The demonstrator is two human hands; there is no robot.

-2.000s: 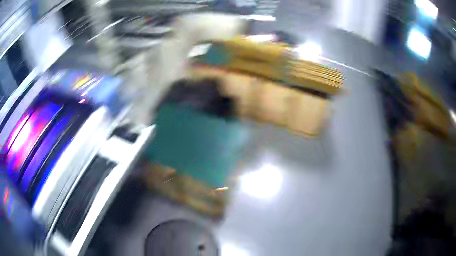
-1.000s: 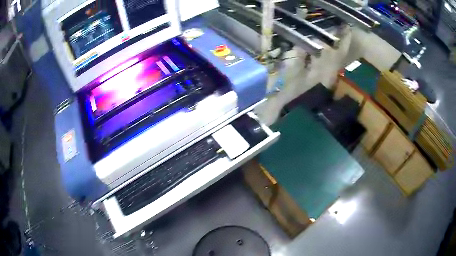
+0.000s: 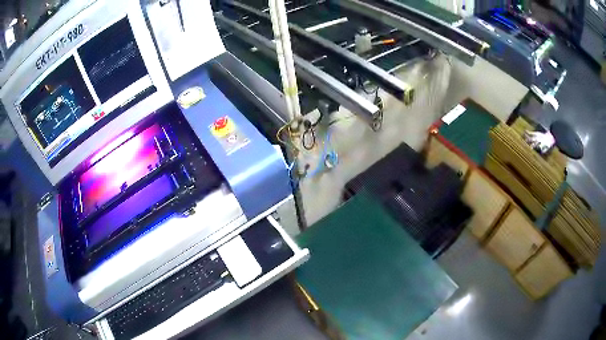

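No hand of mine is in the picture. The inspection machine point(image 3: 256, 159) stands nearest in front on the left, with a grey-blue rounded housing. Its open bay point(image 3: 123, 172) glows pink, purple and blue between dark clamp rails point(image 3: 133, 192). A monitor point(image 3: 86, 80) with dark windows is above the bay. A black keyboard point(image 3: 163, 299) lies on the pull-out shelf below, with a white paper point(image 3: 239, 261) at its right end and a small mouse point(image 3: 276, 246) beyond. A red emergency stop button point(image 3: 222, 126) sits on the right of the housing.
A green-topped cabinet point(image 3: 372, 265) stands right of the machine. Black ribbed trays point(image 3: 412, 192) are stacked behind it. Tan ribbed trays point(image 3: 545, 186) lie on wooden cabinets point(image 3: 511, 232) at the right. Conveyor rails point(image 3: 332, 86) run behind. A round stool point(image 3: 567, 139) is at far right.
The blurred view has steadied and turned. Over the last second the machine has shifted left in the picture, and the near stool seat has left the bottom edge.
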